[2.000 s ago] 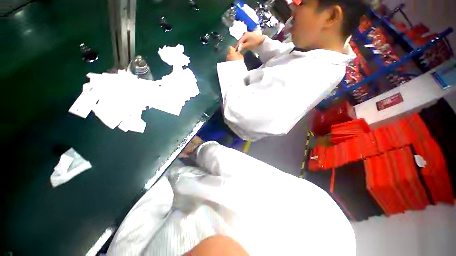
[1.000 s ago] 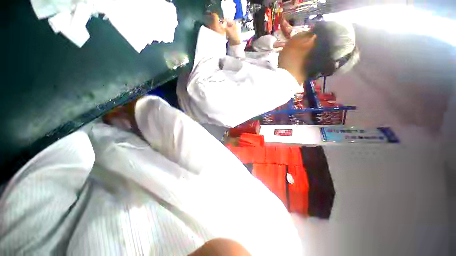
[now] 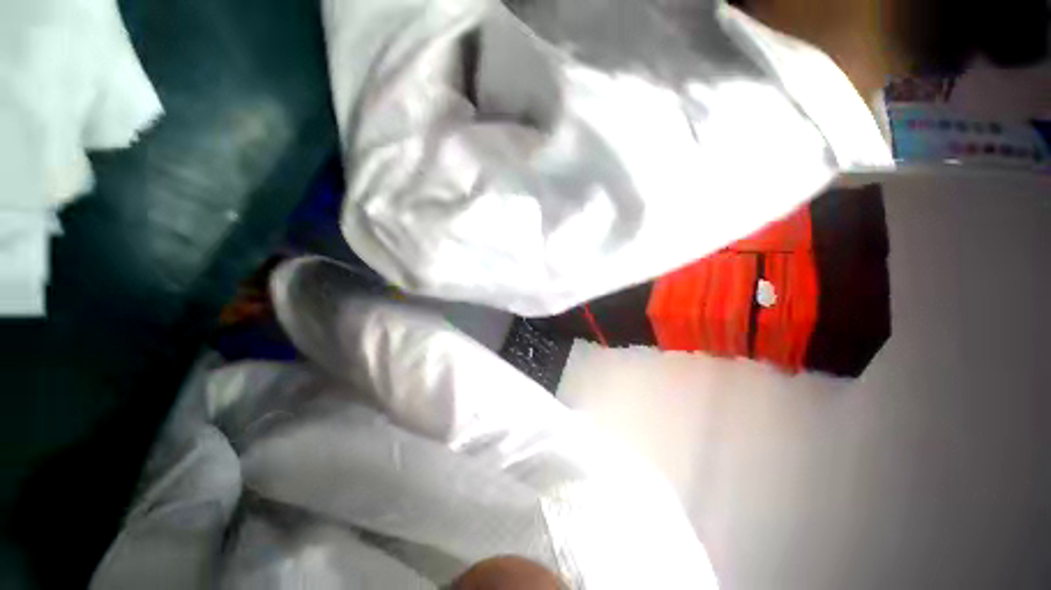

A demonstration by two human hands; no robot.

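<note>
White overlapping wipes [image 3: 69, 104] lie on the dark green bench [image 3: 219, 150] at the upper left, cut off by the picture's edge. My right hand [image 3: 248, 297] shows only as a dim, blurred brown patch at the end of my white sleeve [image 3: 426, 369], beside the bench edge. Its fingers and anything in it cannot be made out. My left hand is not in view. White smock cloth fills the lower left.
A person in a white smock [image 3: 496, 196] is very close at the upper middle, with the head cut off. Red and black stacked trays [image 3: 720, 305] stand behind on the pale floor. A blue-and-white sign [image 3: 968, 136] shows at the upper right.
The view has shifted and come closer to the neighbouring person, whose smock now looks much larger. The wipes have moved to the left edge. My right hand stays low by the bench, now darker.
</note>
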